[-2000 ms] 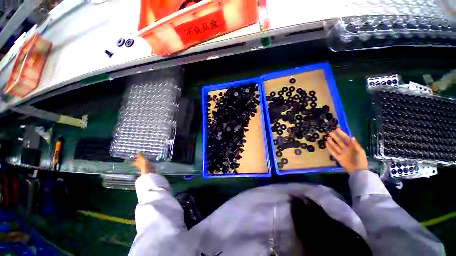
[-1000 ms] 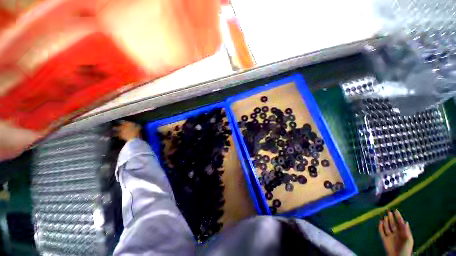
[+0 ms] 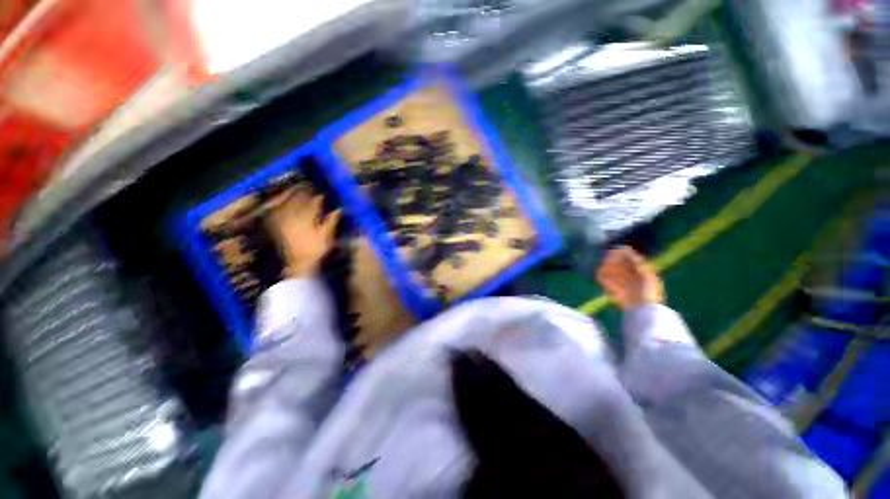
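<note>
The picture is blurred. My left hand (image 3: 304, 232) is over the left blue parts bin (image 3: 220, 292), among its small black parts, fingers apart; I see nothing held. The right blue parts bin (image 3: 535, 219) touches it and has black ring-shaped parts (image 3: 429, 190) loose on a tan cardboard liner (image 3: 503, 261). My right hand (image 3: 629, 278) is right of this bin, just below the filled blister trays (image 3: 639, 132), apart from them, with its fingers a little bent and nothing visible in it.
A silvery stack of empty blister trays (image 3: 88, 361) stands at the left. An orange-red bin (image 3: 98, 88) is at the upper left beside the white raised surface (image 3: 259, 29). Green floor with yellow lines (image 3: 727, 219) and blue crates (image 3: 849, 390) show at the right.
The view has swung right, so the bins sit further left. My left hand has moved from beside the left bin into it. My right hand is now closer to the right bin and filled trays.
</note>
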